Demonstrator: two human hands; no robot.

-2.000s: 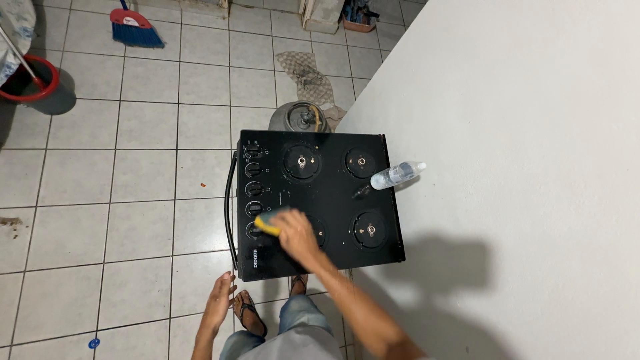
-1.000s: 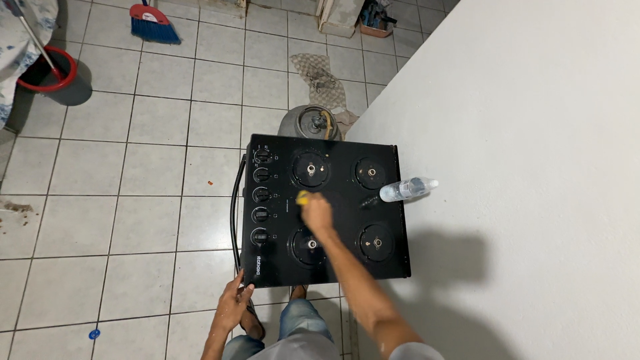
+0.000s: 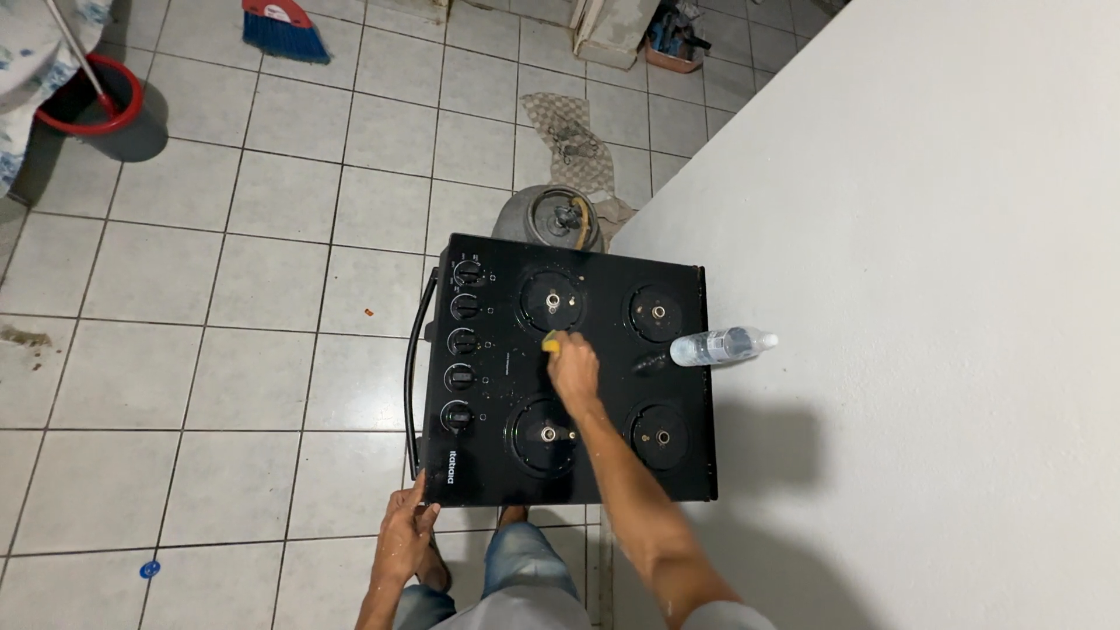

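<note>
A black four-burner gas stove (image 3: pixel 604 367) stands before me, its knobs (image 3: pixel 462 341) in a row along the left side. My right hand (image 3: pixel 575 367) grips a yellow sponge (image 3: pixel 550 342) on the cooktop, just below the upper left burner (image 3: pixel 551 300). At the stove's lower left corner, my left hand (image 3: pixel 408 523) touches the edge with its fingertips and holds nothing that I can see. A clear plastic bottle with a white cap (image 3: pixel 717 346) is at the right edge of the cooktop. The burners are without caps or grates.
A gas cylinder (image 3: pixel 534 214) stands behind the stove, with a checkered cloth (image 3: pixel 569 140) beyond it. The white wall (image 3: pixel 919 262) rises at the right. A red-rimmed bucket (image 3: pixel 131 127) and a blue-bristled broom (image 3: pixel 284 33) are at the upper left. A blue disc (image 3: pixel 150 570) lies on the tiles.
My right hand has moved with the sponge from the lower knobs to the middle of the cooktop. My left hand, apart from the stove earlier, now touches its corner.
</note>
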